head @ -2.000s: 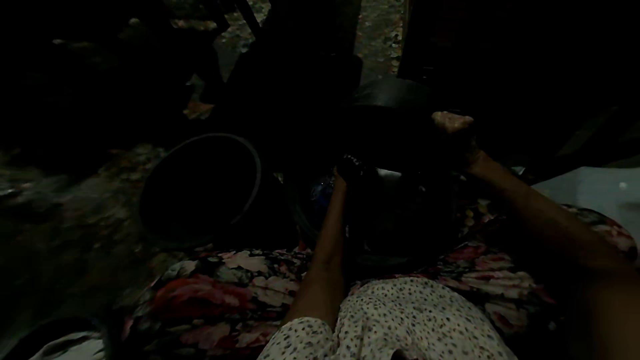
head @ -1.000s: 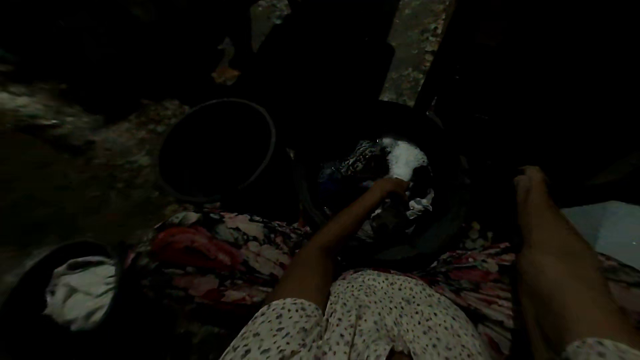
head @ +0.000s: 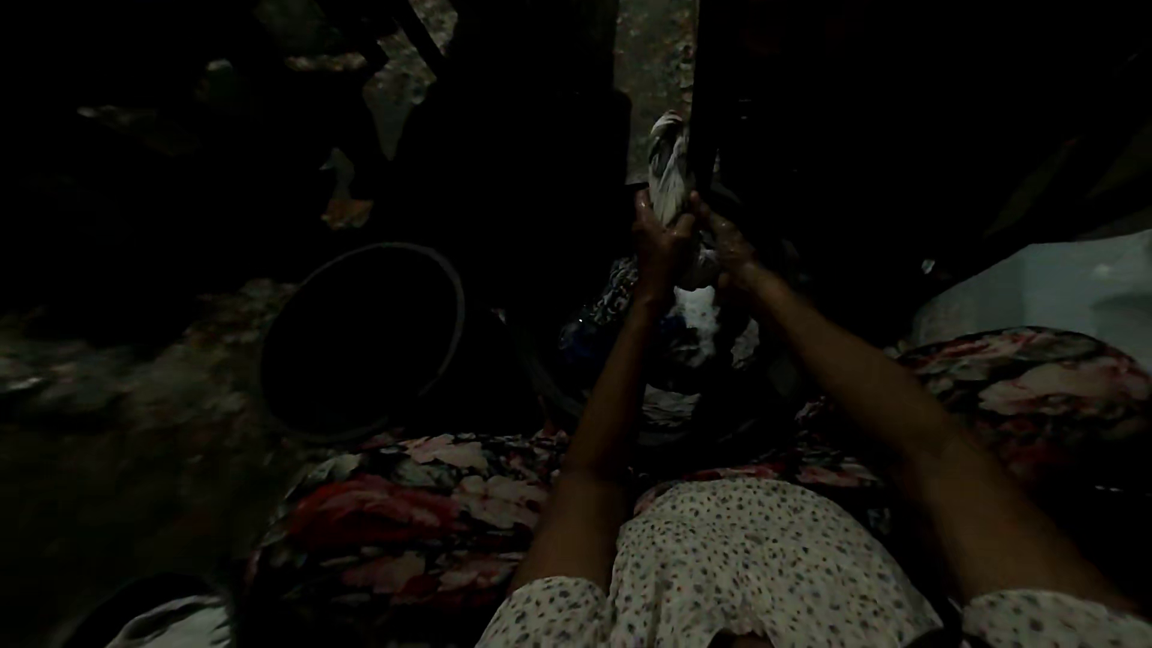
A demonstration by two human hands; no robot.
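Both of my hands grip a twisted light-coloured cloth (head: 669, 166) above a dark round tub (head: 549, 387). My left hand (head: 663, 238) is closed around its lower part, and my right hand (head: 727, 247) holds it close beside the left. One bunched end of the cloth rises past my fingers, while more of it hangs below my hands. Dark, patterned and white wet cloths (head: 697, 315) lie in the tub beneath my forearms. The dim light hides the tub's far side and some of my fingers.
A dark round bucket (head: 461, 310) stands left of the tub. At the lower left is another dark container with white cloth (head: 175, 625) in it. A pale, flat-sided object (head: 1017, 283) is at the right, beyond my knee. Rough ground shows at left and ahead.
One second ago my left hand was down on white cloth in the tub and my right hand was apart at the right. Both hands are now together, holding a twisted cloth above the tub.
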